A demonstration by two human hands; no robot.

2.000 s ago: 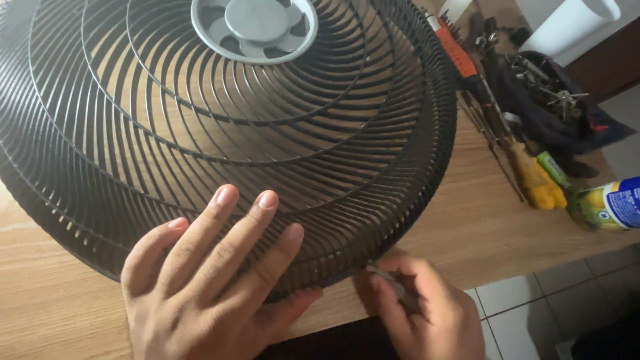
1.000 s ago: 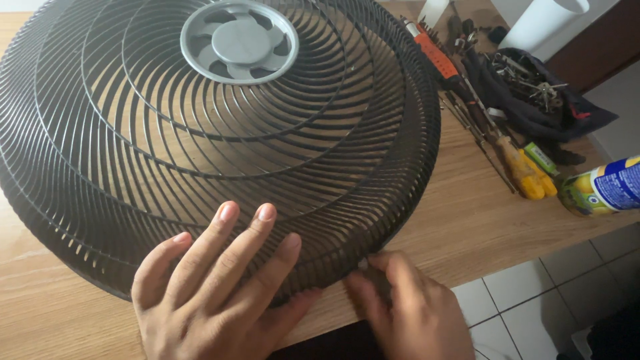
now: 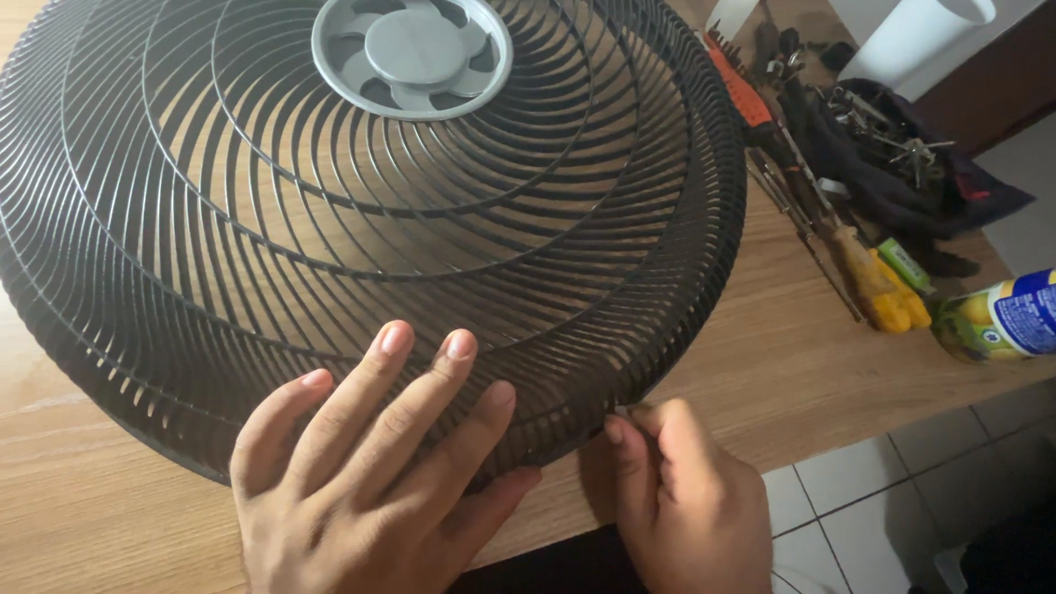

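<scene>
A round black fan grille (image 3: 388,239) with a grey centre badge (image 3: 415,49) lies on the wooden table. My left hand (image 3: 371,470) rests on its near edge, fingers spread over the ribs and thumb at the rim. At the lower right of the rim is my right hand (image 3: 685,487), thumb and index finger pinched on a small object (image 3: 623,410). Only the tip of that object shows, at the rim, so its kind cannot be told.
At the right on the table (image 3: 792,363) lie a screwdriver with a yellow handle (image 3: 883,289), an orange-handled tool (image 3: 738,87), a dark cloth pouch of metal pieces (image 3: 891,148), a small green tube (image 3: 905,264), a labelled bottle (image 3: 1002,318) and a white cylinder (image 3: 916,41). Floor tiles (image 3: 874,528) show below the edge.
Both hands stay at the near rim in much the same pose. The view shifts slightly.
</scene>
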